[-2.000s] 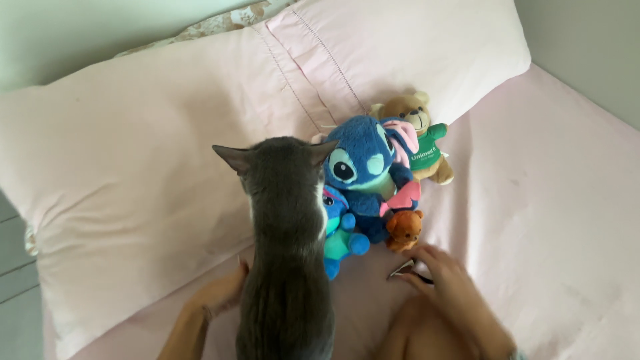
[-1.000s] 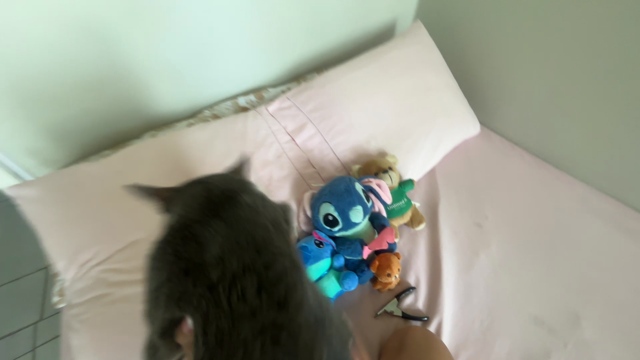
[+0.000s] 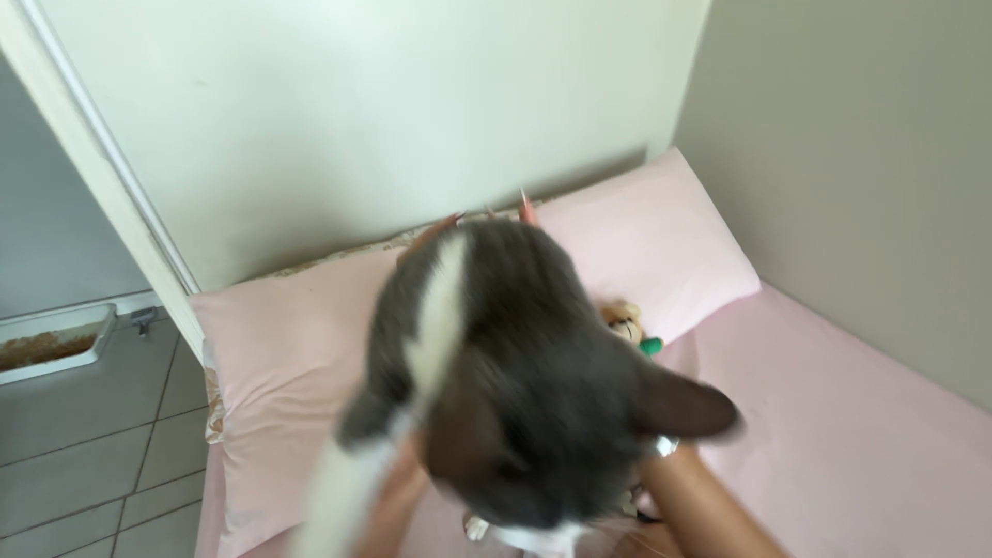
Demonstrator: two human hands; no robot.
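A grey and white cat (image 3: pixel 527 349), blurred, fills the middle of the view, its body between my forearms. My left hand (image 3: pixel 426 236) is mostly behind the cat's body; a few fingers show at its upper left edge. Of my right hand (image 3: pixel 528 209) only a fingertip with a long nail shows above the cat's back. Both hands are around the cat and hold it. Past the cat's right side, a teddy bear (image 3: pixel 622 319) with a green sleeve leans on the pink pillow (image 3: pixel 302 341). The cat hides most of the other plush toys.
The pink bed sheet (image 3: pixel 783 434) spreads to the right beside a wall. At the left, a grey tiled floor (image 3: pixel 85 442) holds a white litter tray (image 3: pixel 101 333) with brown contents and a small grey scoop (image 3: pixel 143 316). A pale wall stands behind the pillow.
The cat, earlier low on the bed with its head away from me, is now lifted closer and turned. The tool in my right hand was let go onto the sheet. The view has shifted left.
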